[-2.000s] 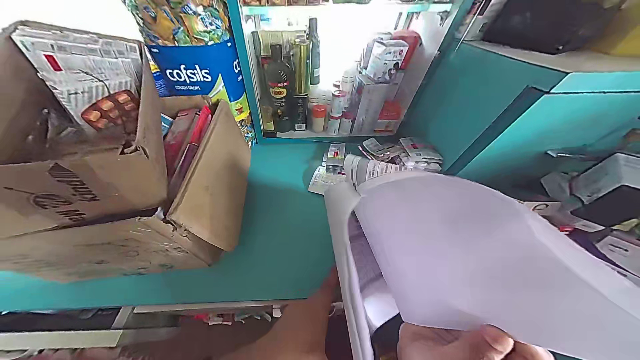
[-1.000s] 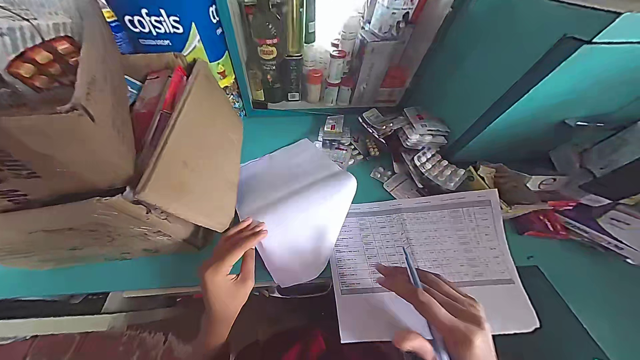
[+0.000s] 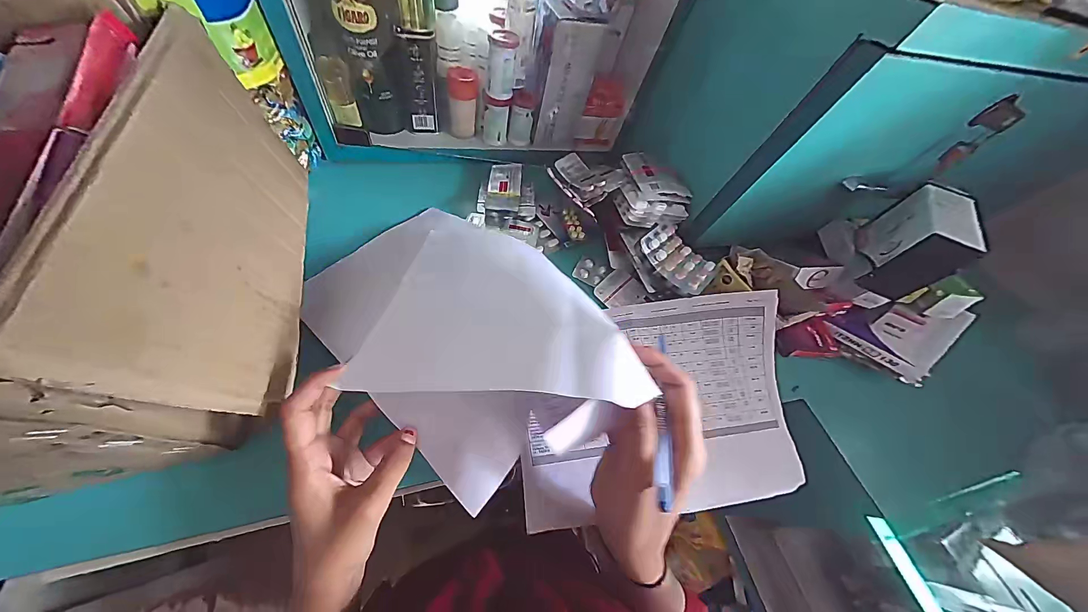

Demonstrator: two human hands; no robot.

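White paper sheets (image 3: pixel 493 323), blank on the side that shows, lie raised and overlapping between my hands. My right hand (image 3: pixel 650 450) grips their right corner and also holds a blue pen (image 3: pixel 665 459) along the fingers. At the left corner, my left hand (image 3: pixel 348 467) has its fingers apart; a fingertip is by the paper edge, and whether it pinches the edge is unclear. Under the right hand lies a stack of printed table sheets (image 3: pixel 731 365) on the teal counter (image 3: pixel 391 183), partly covered by the white sheets.
A cardboard box (image 3: pixel 170 238) stands at the left. Blister packs (image 3: pixel 671 255) are piled behind the papers. Medicine cartons (image 3: pixel 918 229) and flat packets (image 3: pixel 901 340) lie at the right. A lit cabinet (image 3: pixel 476 149) with bottles stands at the back, and a dark flat board (image 3: pixel 816 442) lies right of the printed sheets.
One second ago the white sheets lay left of the printed stack; now they are partly over it, with my right hand on their corner. The view has moved closer to the counter.
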